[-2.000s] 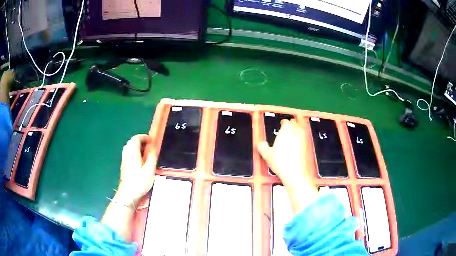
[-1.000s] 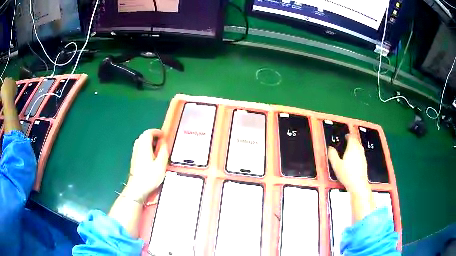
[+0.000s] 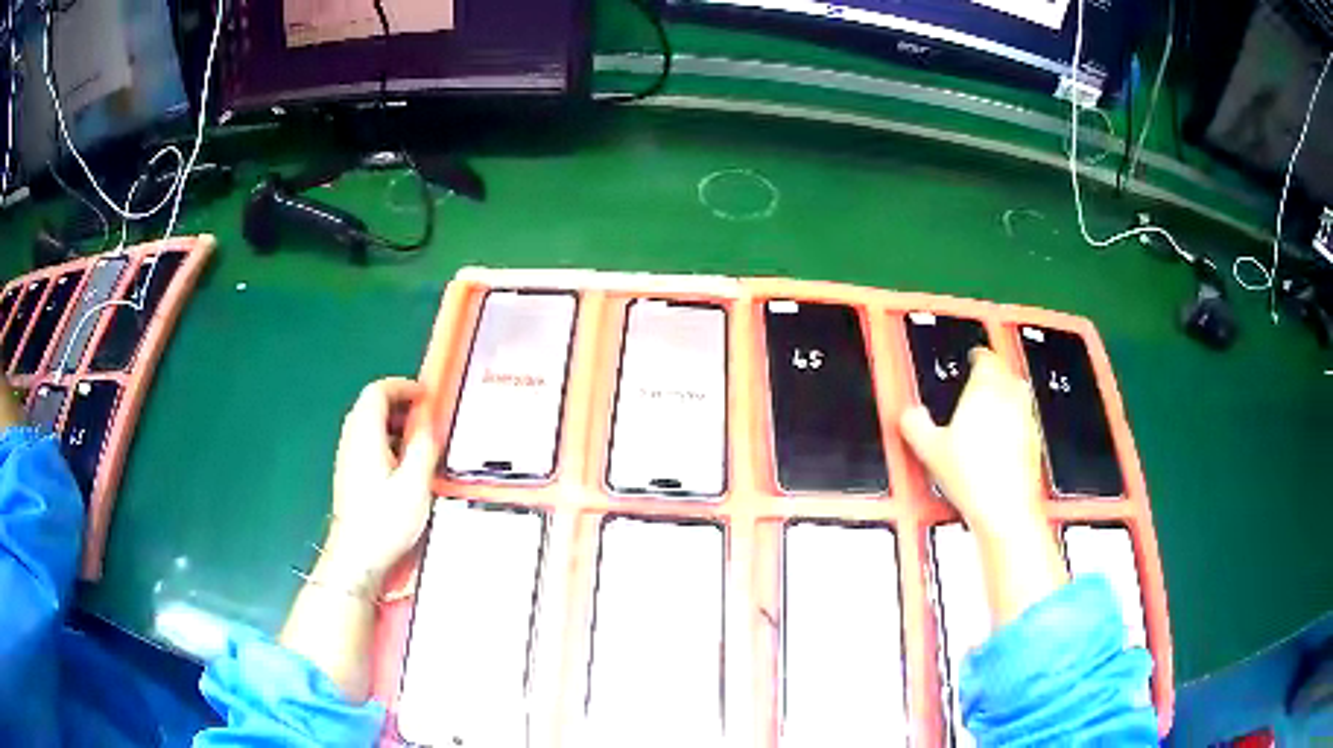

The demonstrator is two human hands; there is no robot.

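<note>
A salmon-orange phone tray [image 3: 744, 506] lies in front of me with two rows of smartphones. In the far row, the two left phones [image 3: 667, 395] show light start-up screens with small reddish text. The far middle phone [image 3: 826, 409] and the two right of it are dark with a handwritten "65" mark. The near-row phones [image 3: 658, 628] are lit white. My left hand [image 3: 383, 475] holds the tray's left edge. My right hand [image 3: 982, 439] is on the far-row fourth phone [image 3: 936, 339], fingers at its sides, partly covering it.
Another phone tray [image 3: 154, 351] with a white cable is at the left, beside another person's blue sleeve [image 3: 37, 526]. A black barcode scanner [image 3: 307, 219] lies behind the tray. Monitors [image 3: 409, 59] stand along the back. White cables [image 3: 1082, 190] hang at the right.
The two left far-row phones went from dark to lit start-up screens. My right hand moved right from the third phone to the fourth. My left hand stays at the tray's left edge.
</note>
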